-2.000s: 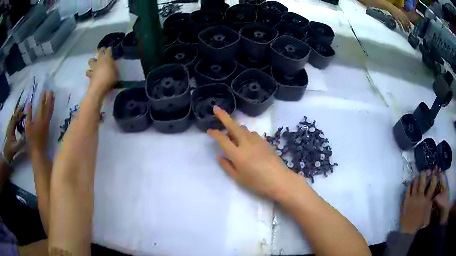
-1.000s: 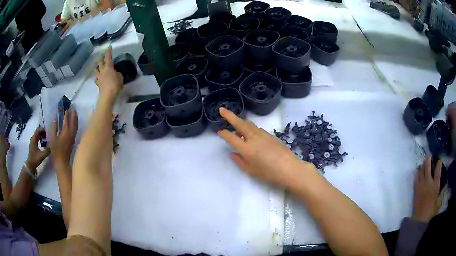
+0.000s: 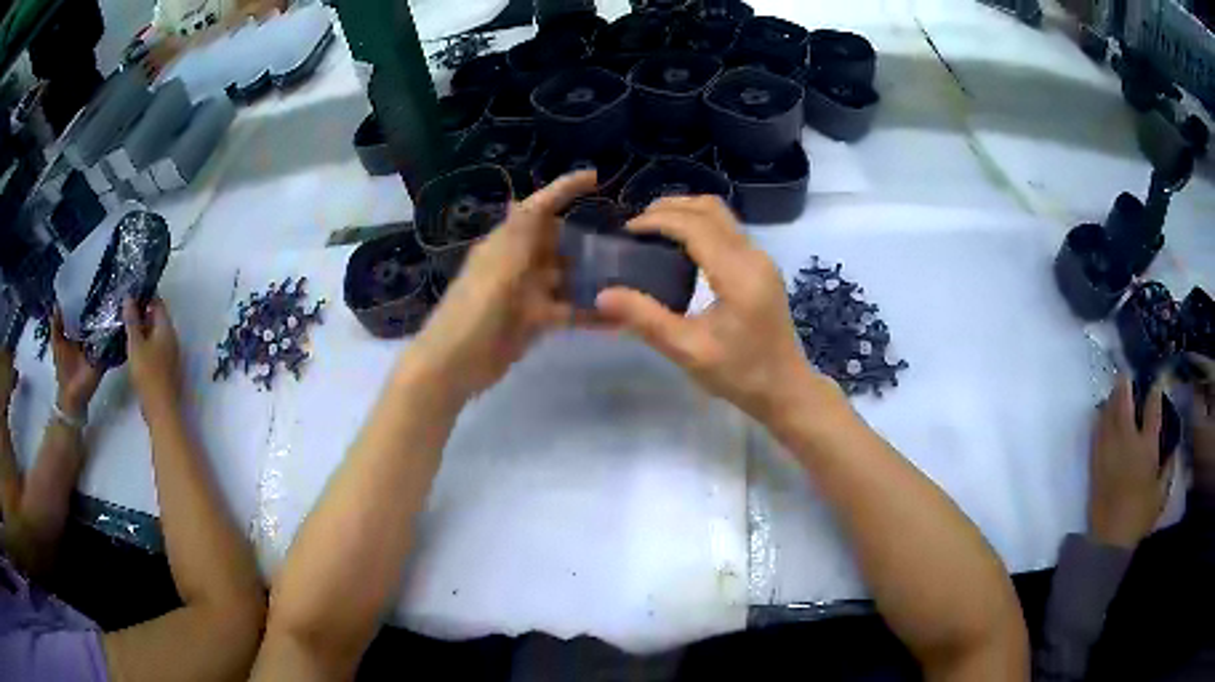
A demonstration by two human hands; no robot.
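My left hand (image 3: 500, 293) and my right hand (image 3: 726, 300) hold a dark housing cup (image 3: 629, 267) between them, above the sheeting in front of the stack. The cup is blurred and tilted on its side, so its inside is hidden. My left fingers are at its left end, partly behind it. My right thumb lies on its near wall and my right fingers on its top and right edge. Several more housing cups (image 3: 387, 277) stand open side up behind my hands, some stacked. A loose pile of small dark clips (image 3: 846, 333) lies right of my right hand.
Another clip pile (image 3: 271, 333) lies at the left. A green post (image 3: 389, 93) rises behind the cups. Pale grey boxes (image 3: 167, 140) stand at the far left. A neighbour's hands hold a clear case (image 3: 131, 273) at the left. Another person's hand (image 3: 1133, 460) works near cups at the right.
My left hand has come back from the far left to the middle. A cup is now held up between both hands. At the left, a neighbour's clear case has come into view.
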